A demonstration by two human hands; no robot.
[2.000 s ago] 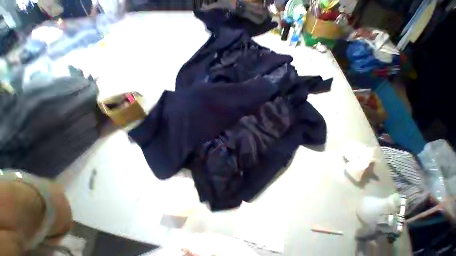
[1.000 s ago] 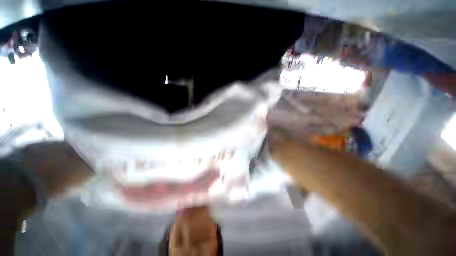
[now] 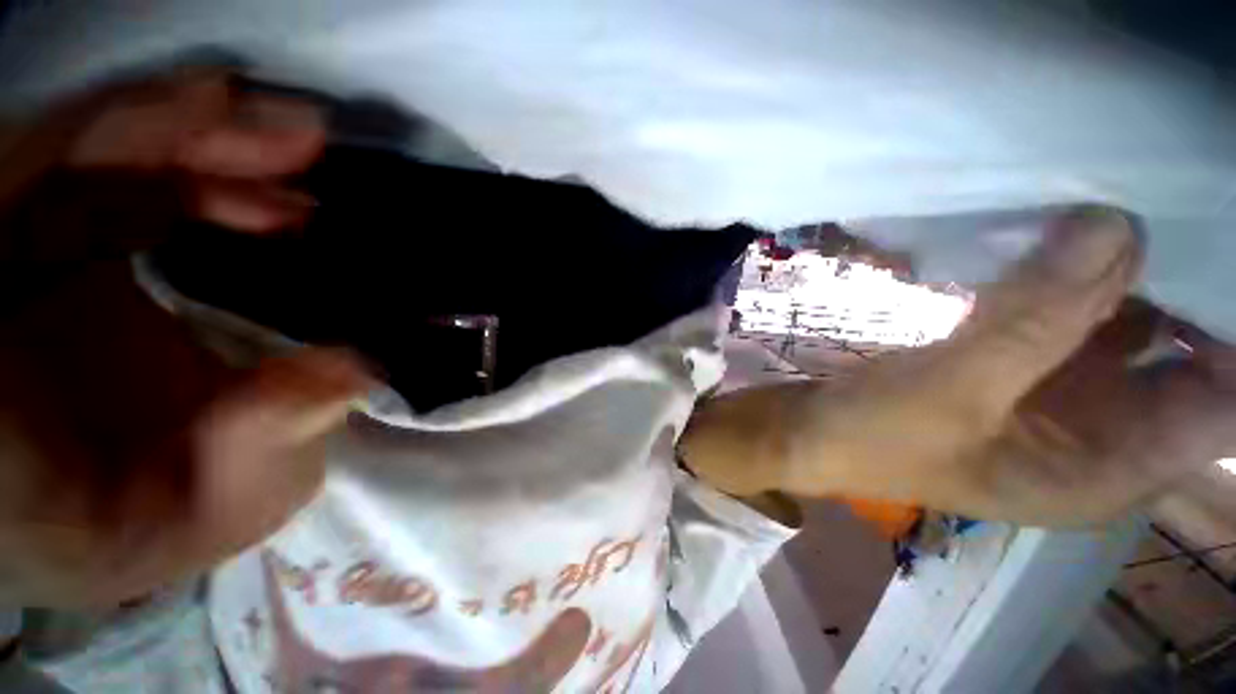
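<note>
A white shirt with pinkish-brown printed lettering (image 3: 468,481) hangs in the lower middle, its wavy hem across black cloth or deep shadow (image 3: 542,271). My left hand (image 3: 203,339) is large, close and blurred at the left edge. Its fingers are apart, and the lower part overlaps the shirt's hem; no held object shows. My right hand (image 3: 1044,380) is close at the right, thumb spread from the fingers, with no object seen in it. Its fingers are dim and run toward the right edge. The navy coat is not in view.
A broad pale surface or cloth (image 3: 813,122) spans the top. A very bright patch (image 3: 847,305) lies between the shirt and my right hand. Below that hand are a small orange thing (image 3: 884,515) and a pale slanting bar or panel (image 3: 935,610) above the floor.
The view has swung from the table with the navy coat down to the shirt. Since one second ago, both hands have come up closer to the camera, and the pale band at the top has widened.
</note>
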